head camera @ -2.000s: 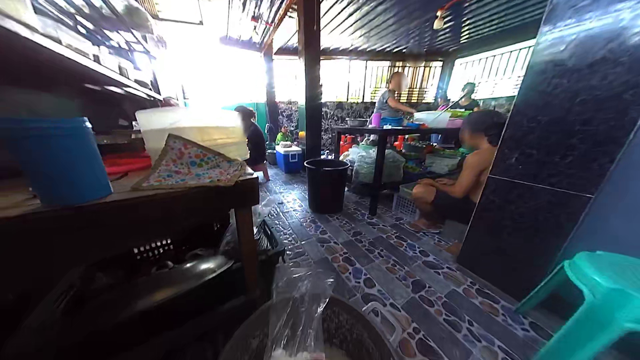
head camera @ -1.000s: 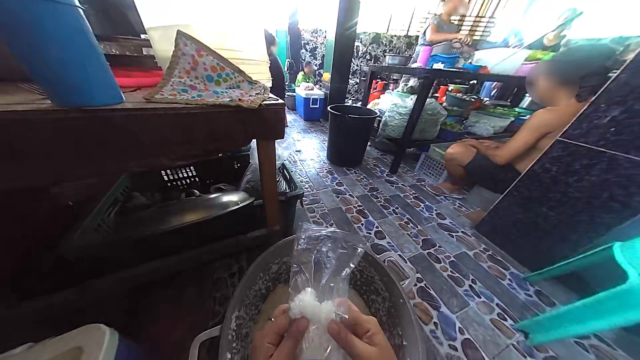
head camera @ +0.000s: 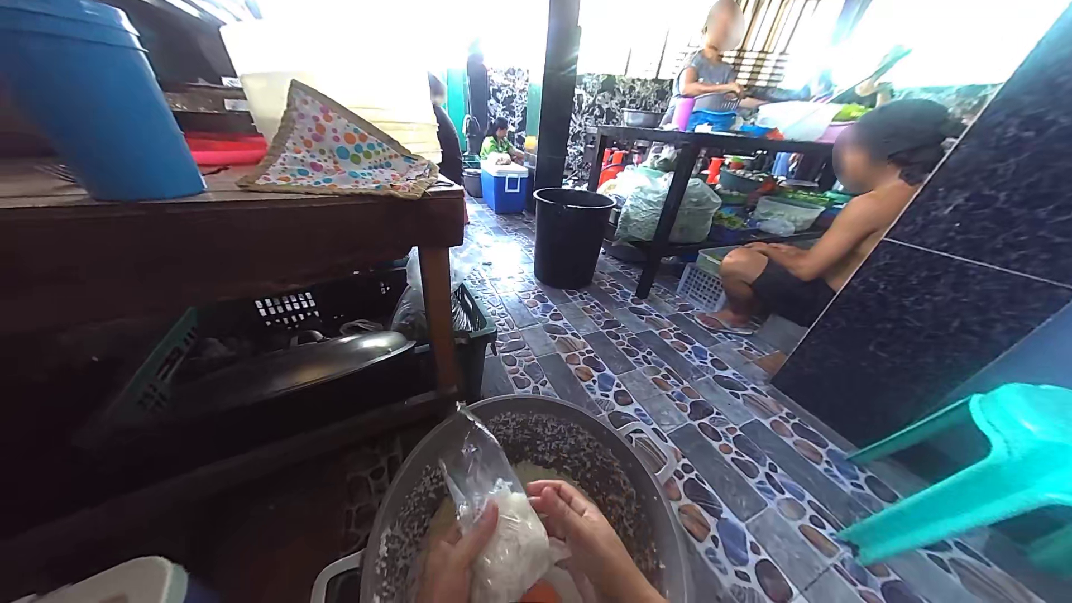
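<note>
A large metal pot [head camera: 662,511] with side handles stands low in front of me, white grains stuck to its inner wall. Over it my left hand [head camera: 461,548] grips a clear plastic bag [head camera: 511,544] partly filled with what looks like white rice; the bag's empty upper part leans up and to the left. My right hand [head camera: 586,532] is at the bag's right side, fingers bent; whether it grips the plastic cannot be told. Something orange shows below the bag, mostly hidden.
Left is a wooden table [head camera: 335,222] with a blue plastic container [head camera: 100,109] and dotted cloth [head camera: 335,151]. A black bin [head camera: 572,239] stands ahead on the tiled floor. A person [head camera: 804,243] sits at right beyond a dark tiled pillar [head camera: 938,293]; a green plastic stool [head camera: 988,477] is nearer.
A second ago both hands held the bag upright by its filled part at the pot's middle. Now the bag tilts left, more of its white filling shows, and my right hand is turned to its side.
</note>
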